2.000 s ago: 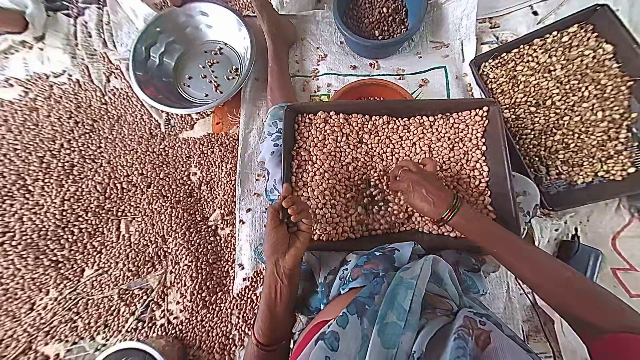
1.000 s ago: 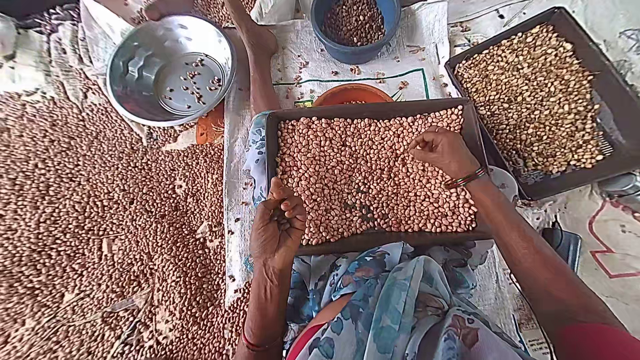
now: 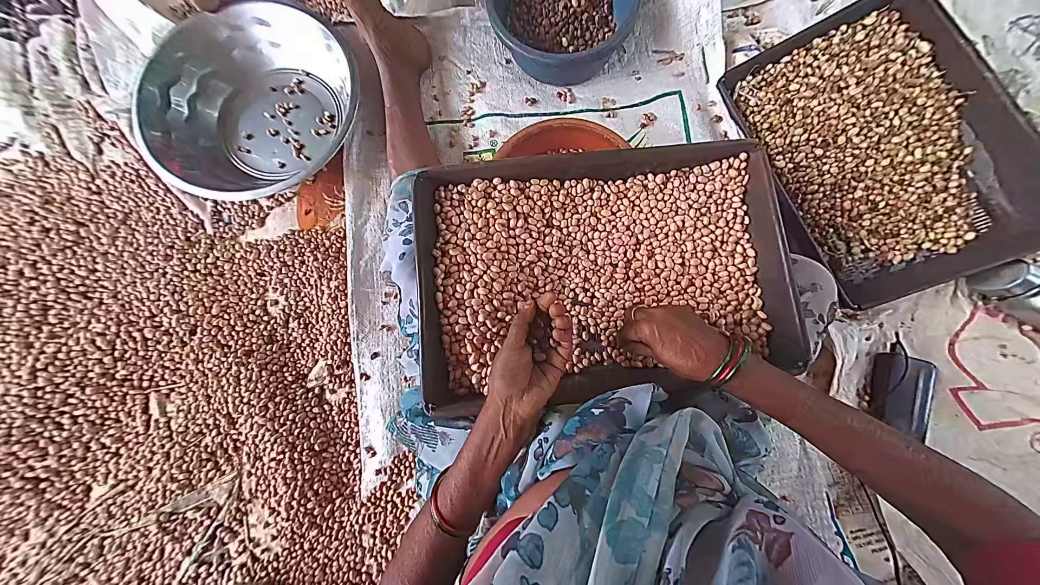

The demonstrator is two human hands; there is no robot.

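Observation:
A dark rectangular tray (image 3: 780, 268) rests on my lap, spread with pinkish-brown nuts or beans (image 3: 593, 236). My left hand (image 3: 532, 353) is palm up over the tray's near left part, its fingers curled around several small dark pieces. Over the near middle, my right hand (image 3: 674, 337) points down, with thumb and fingertips together at the beans; whether anything is pinched between them is hidden. A dark patch of the tray's floor shows between the two hands.
A steel basin (image 3: 154, 122) holding a few beans stands at the upper left beside a large heap (image 3: 162, 366). Past the tray are an orange bowl (image 3: 561, 134) and a blue tub (image 3: 561, 69). At the right lies a second dark tray (image 3: 910, 288) of yellowish-brown pieces.
My left hand has moved from the tray's left edge to over the beans. My right hand has come from the tray's upper right down toward its near side.

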